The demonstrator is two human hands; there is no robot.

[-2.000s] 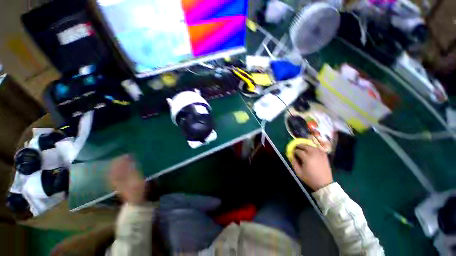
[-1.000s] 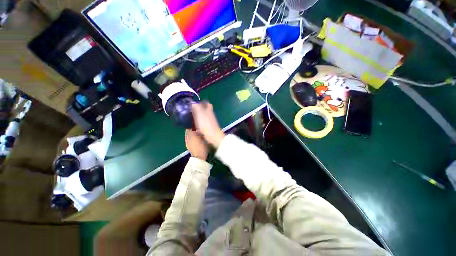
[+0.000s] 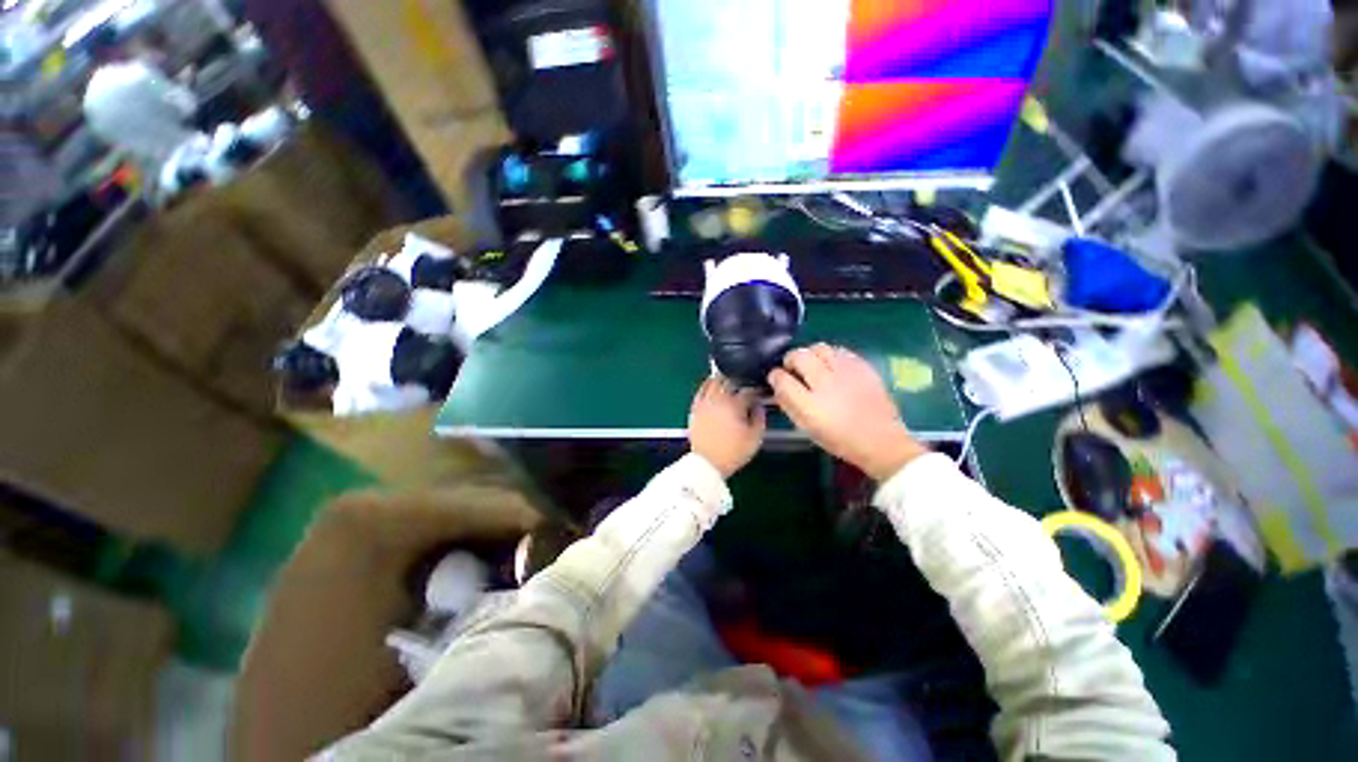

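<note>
A PTZ dome camera point(image 3: 751, 310) with a white shell and glossy black ball head stands on the green bench below the monitor. My left hand point(image 3: 727, 424) is at the near underside of the camera, its fingertips against the base. My right hand point(image 3: 839, 405) is at the lower right of the black head, fingers bent against it. Both hands appear to hold the camera between them. The fingertips are partly hidden, and whether a tape piece is between them cannot be told.
Behind the camera are a keyboard point(image 3: 864, 271) and the monitor point(image 3: 834, 90). At left a carton holds several cameras point(image 3: 390, 335). At right are yellow cutters point(image 3: 961, 271), a white adapter point(image 3: 1028, 372), a mouse point(image 3: 1098, 474), a yellow tape roll point(image 3: 1127, 566) and a black phone point(image 3: 1209, 610).
My right hand has left the yellow tape roll and come to the camera, and my left hand has joined it there. The view has swung to the left.
</note>
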